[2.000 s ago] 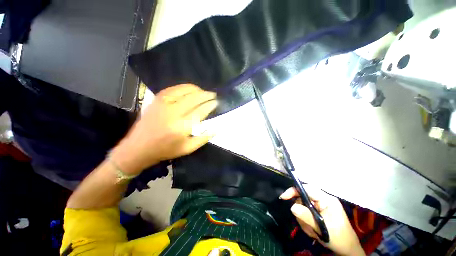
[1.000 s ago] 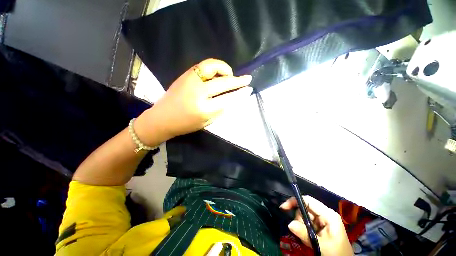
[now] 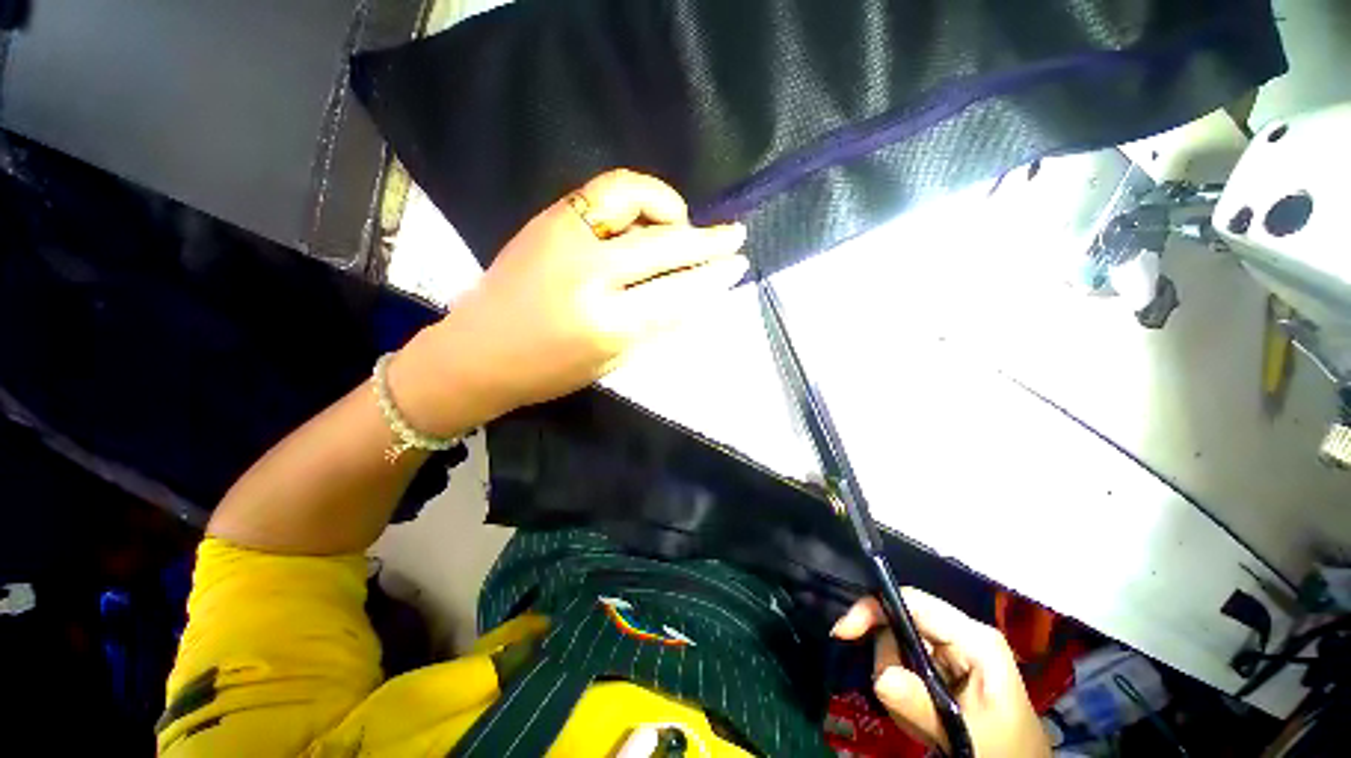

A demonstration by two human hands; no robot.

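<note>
A dark curved garment panel [image 3: 593,111] lies across the white table, with a purple-blue seam [image 3: 904,122] along it. My left hand [image 3: 571,296] grips the panel's lower edge between thumb and fingers, near the seam's left end. My right hand [image 3: 948,669] holds long black shears [image 3: 837,474] by the handles. The blades point up and away, look nearly closed, and their tips touch or nearly touch the panel edge beside my left fingertips. Part of the edge is hidden by my left hand.
The white sewing machine head [image 3: 1296,208] is at right, with a small yellow-handled tool [image 3: 1276,348] below it. A grey board [image 3: 163,119] is at upper left. Dark cloth [image 3: 178,326] hangs at left. Red items [image 3: 1045,659] lie below the table edge.
My left hand has moved from lying spread at the panel's edge to pinching it by the shear tips. The panel has shifted slightly, and the shears look more closed.
</note>
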